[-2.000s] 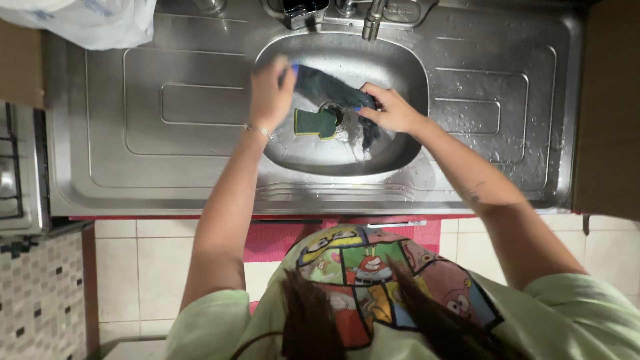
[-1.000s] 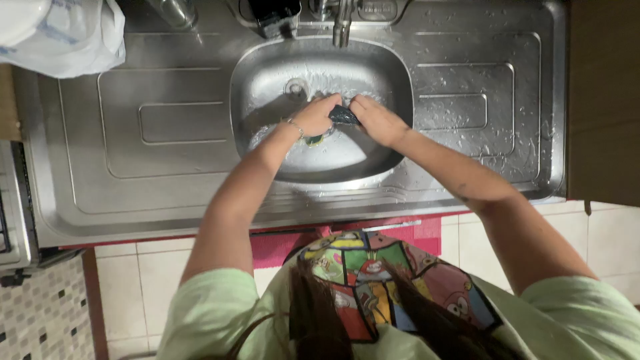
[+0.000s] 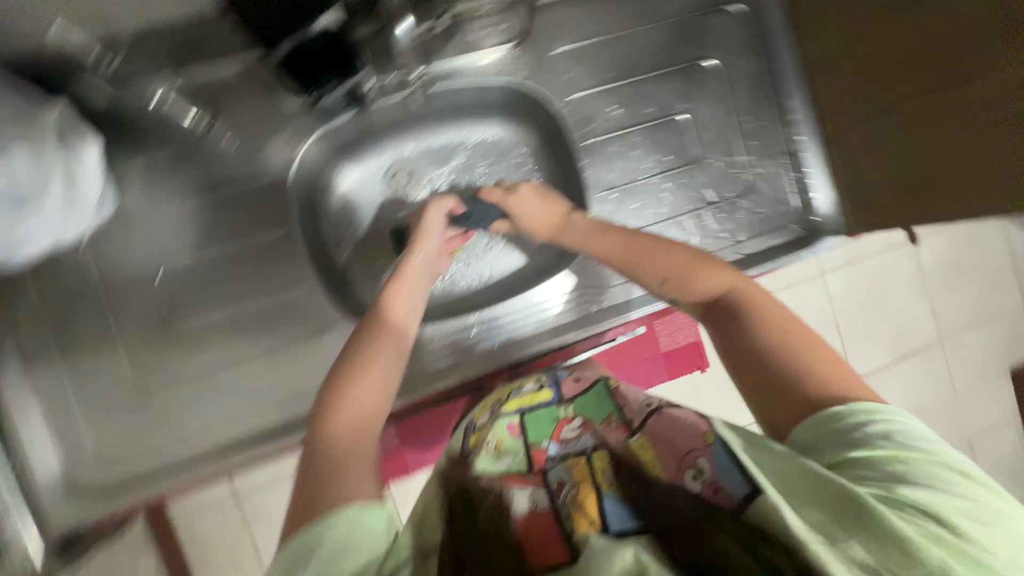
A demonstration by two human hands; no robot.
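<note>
A dark wet cloth (image 3: 478, 211) is bunched between my two hands, low inside the stainless steel sink basin (image 3: 312, 240). My left hand (image 3: 436, 228) grips its left end, and my right hand (image 3: 532, 210) has hold of its right end with curled fingers. Under and beside my left hand, a bit of the green and yellow sponge (image 3: 399, 238) shows, mostly hidden; whether the hand touches it I cannot tell. Water glints on the basin floor around the hands. The view is blurred by motion.
Behind the basin stands the metal faucet (image 3: 406, 40), with a black container (image 3: 320, 60) to its left. A clear glass (image 3: 180, 110) and a white plastic bag (image 3: 48, 176) are at the back left. The ribbed drainboard (image 3: 656, 144) on the right carries water drops.
Two seconds ago the dark cloth was stretched out between my hands; now it is bunched, and my hands are closer together. The view has tilted strongly since a second ago.
</note>
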